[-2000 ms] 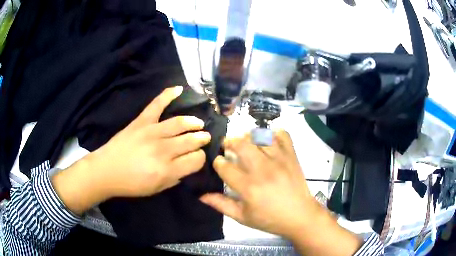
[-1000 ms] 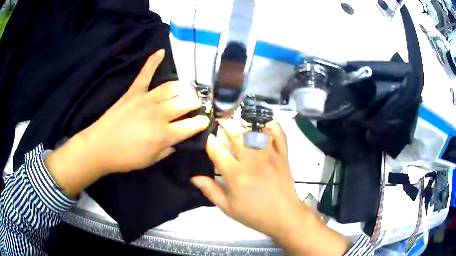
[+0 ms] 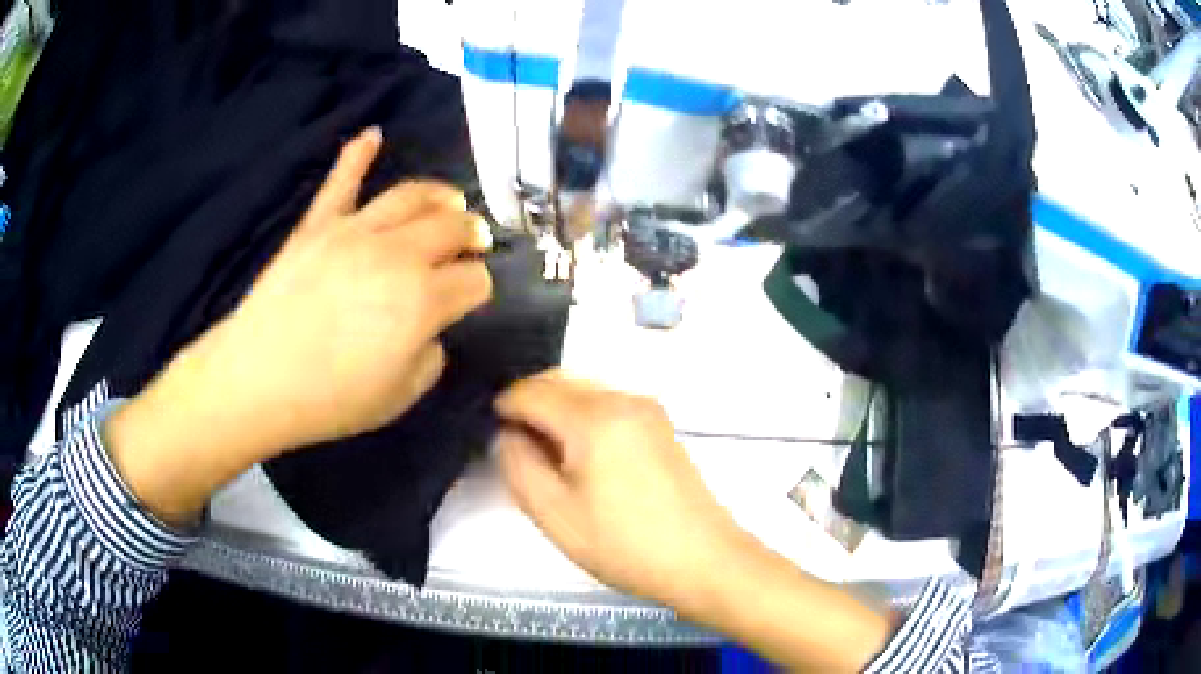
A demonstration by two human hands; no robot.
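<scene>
The black garment point(image 3: 211, 198) is heaped at the left and runs under the machine's needle area. My left hand point(image 3: 349, 310) lies flat on it left of the needle, palm down with the index finger spread. My right hand point(image 3: 593, 467) is at the garment's near right edge, thumb and fingers pinching the cloth there; the fingertips are partly hidden. The presser foot point(image 3: 555, 257) shows as a small bright piece at the cloth's right edge. The tension dial point(image 3: 657, 250) is just right of it.
The white machine head with a blue stripe point(image 3: 678, 92) fills the top. A bunched black cloth strip point(image 3: 909, 211) hangs at the right over a dark green scrap point(image 3: 803, 296). A tape measure point(image 3: 461, 614) lines the front edge. Black scraps point(image 3: 1073, 441) lie at far right.
My right hand has moved down and left, away from the dial, onto the cloth edge. My left hand has drawn back slightly left from the needle. The camera view has shifted a little.
</scene>
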